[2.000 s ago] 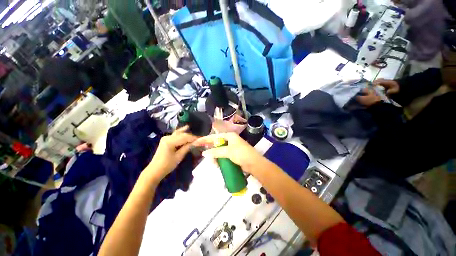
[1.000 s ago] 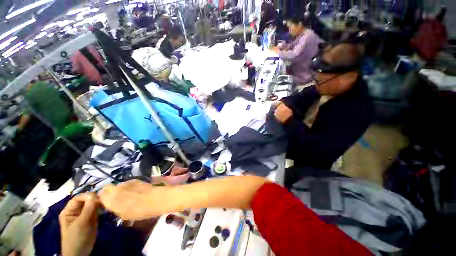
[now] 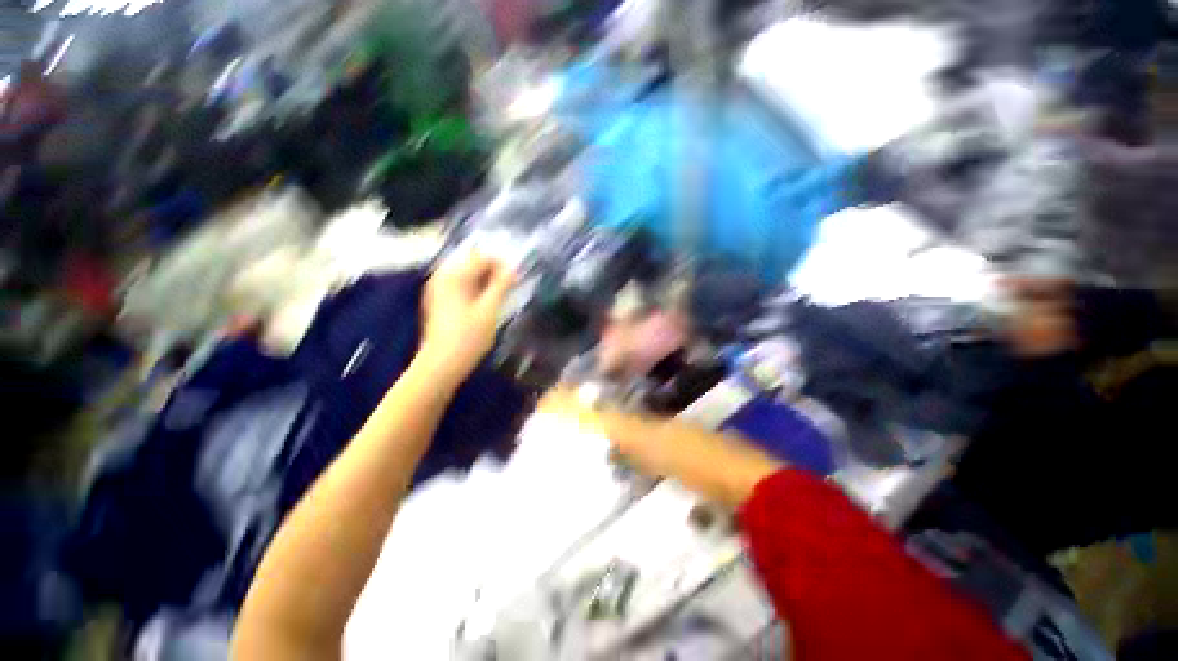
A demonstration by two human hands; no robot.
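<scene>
The frame is strongly blurred. My left hand [image 3: 463,310] is raised over the navy fabric [image 3: 368,342], its fingertips drawn together; whether it holds thread cannot be seen. My right hand [image 3: 575,411] reaches over the white sewing machine [image 3: 478,549] from the right, in a red sleeve. It is low near the back of the machine, and its fingers are too blurred to tell if anything is in them. No green thread cone can be made out in either hand.
A bright blue bag [image 3: 698,168] stands behind the machine, with a blurred upright pole before it. Navy and grey fabric lies left of the machine. At the right, another person's hand [image 3: 1040,314] is over dark grey fabric [image 3: 866,375].
The view has swung back down and left onto the machine. My hands, close together a second ago, are now apart, the left higher. The green cone held two seconds ago is no longer seen.
</scene>
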